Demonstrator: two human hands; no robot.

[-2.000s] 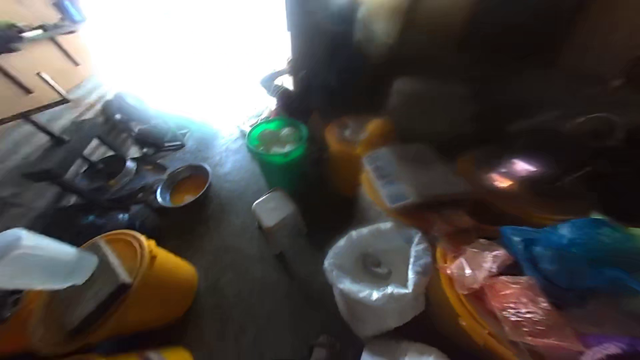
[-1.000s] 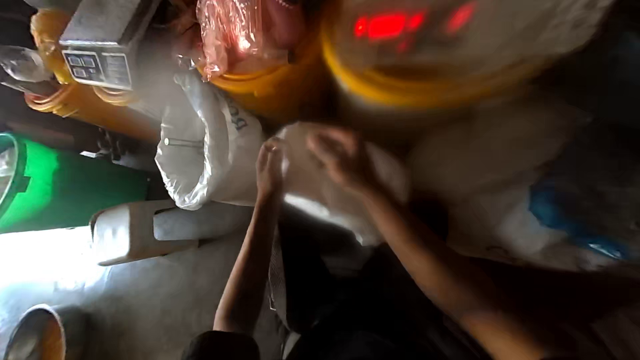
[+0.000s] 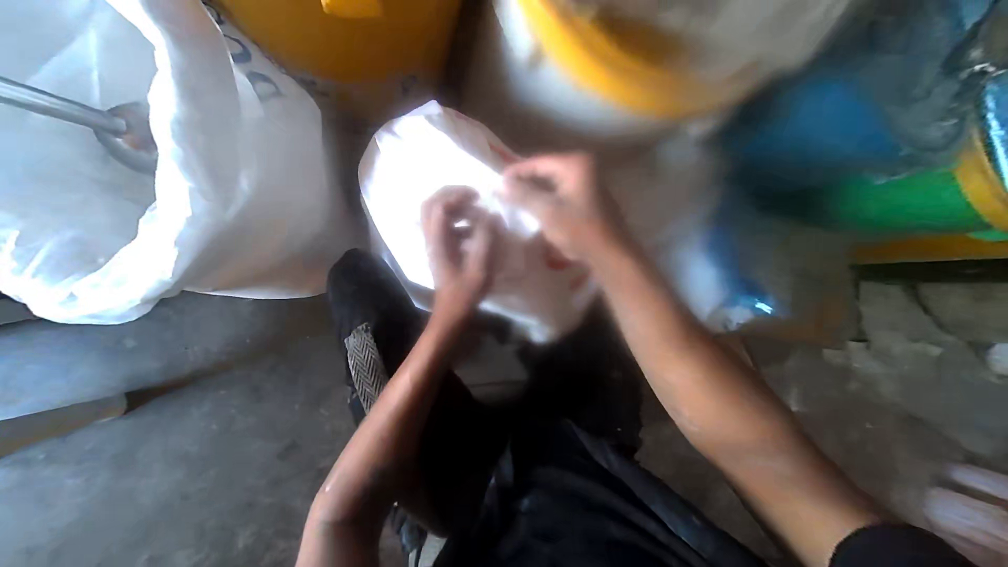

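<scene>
A white bag (image 3: 402, 173) with red print stands between my knees, its upper side very bright. My left hand (image 3: 461, 240) rests on the bag with curled fingers; whether it pinches the material is not clear. At the bag's right upper edge is my right hand (image 3: 559, 197), blurred, its fingers bent close to the thumb. What the fingertips hold cannot be made out. Just left of the bag stands a large open white sack (image 3: 268, 181) with dark lettering, and a metal-handled scoop or ladle (image 3: 94, 118) lies inside it.
Beyond the bag are a yellow container (image 3: 354, 39) and a white tub with a yellow rim (image 3: 591, 71). Blue plastic (image 3: 819, 126) and a green container (image 3: 906, 201) lie to the right. A pale stool-like object (image 3: 63, 378) is at the lower left on the concrete floor (image 3: 197, 472).
The view has shifted and moved closer to the bag. Both hands remain at the white bag, with the left now lying lower on it than the right.
</scene>
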